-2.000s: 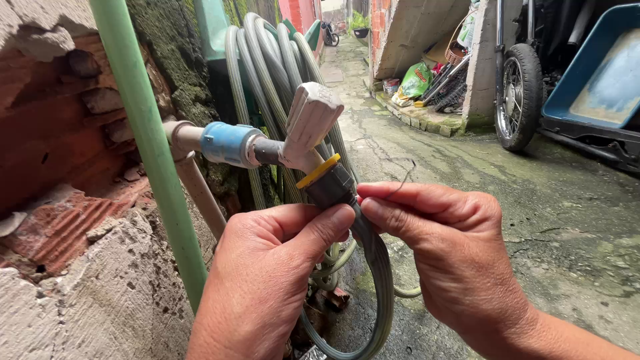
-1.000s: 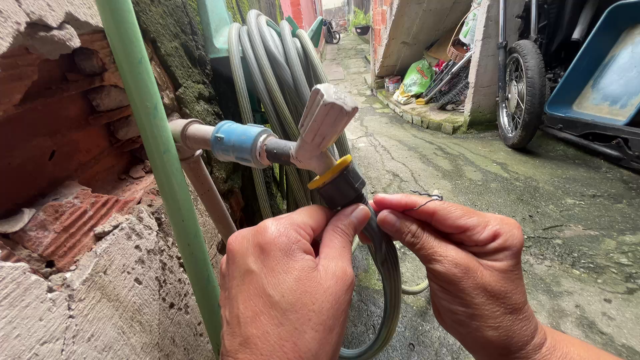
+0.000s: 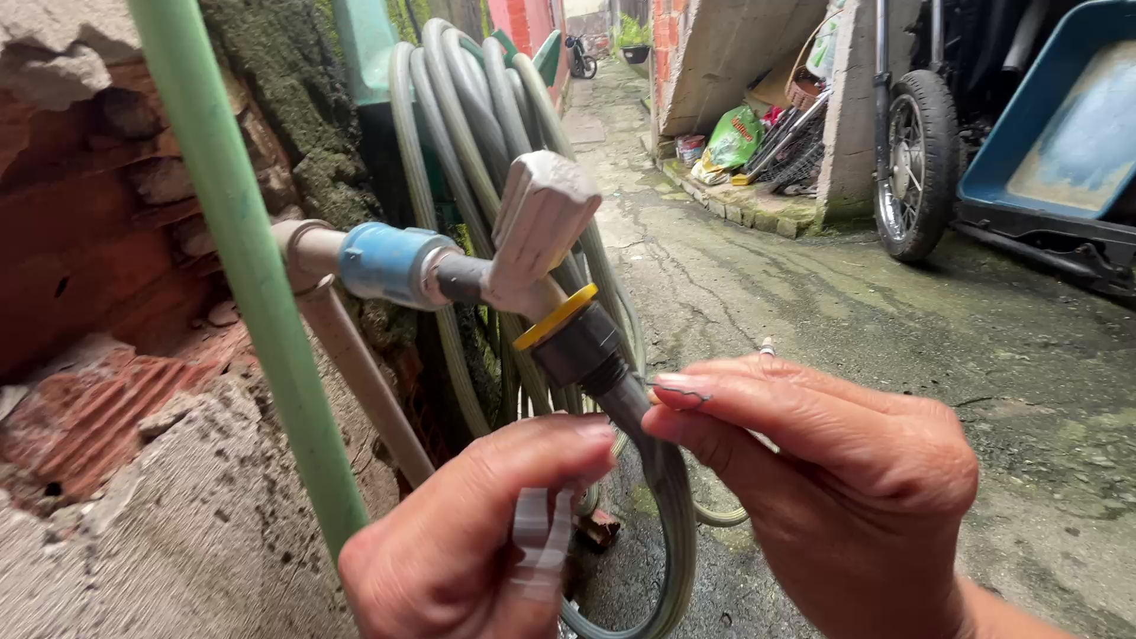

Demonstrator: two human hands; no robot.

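A garden hose point(image 3: 672, 497) hangs from a black hose connector point(image 3: 581, 351) with a yellow ring, fitted on a pale plastic tap point(image 3: 541, 231). A blue pipe fitting point(image 3: 390, 264) joins the tap to the wall pipe. Just below the connector, my right hand point(image 3: 825, 453) pinches a thin dark wire point(image 3: 683, 389) beside the hose between thumb and forefinger. My left hand point(image 3: 479, 524) is left of the hose, thumb raised off it, with a strip of clear plastic point(image 3: 540, 541) at its curled fingers. Its fingertips are largely hidden.
A green pole point(image 3: 248, 266) runs past the broken brick wall point(image 3: 115, 399) at left. A coiled hose point(image 3: 479, 106) hangs behind the tap. Further right are a wheel point(image 3: 914, 164), a blue tray point(image 3: 1047, 106) and piled bags point(image 3: 732, 142) along the wet concrete alley.
My left thumb has come away from the hose just under the connector, and that hand has moved lower. The right hand still pinches the wire near the hose.
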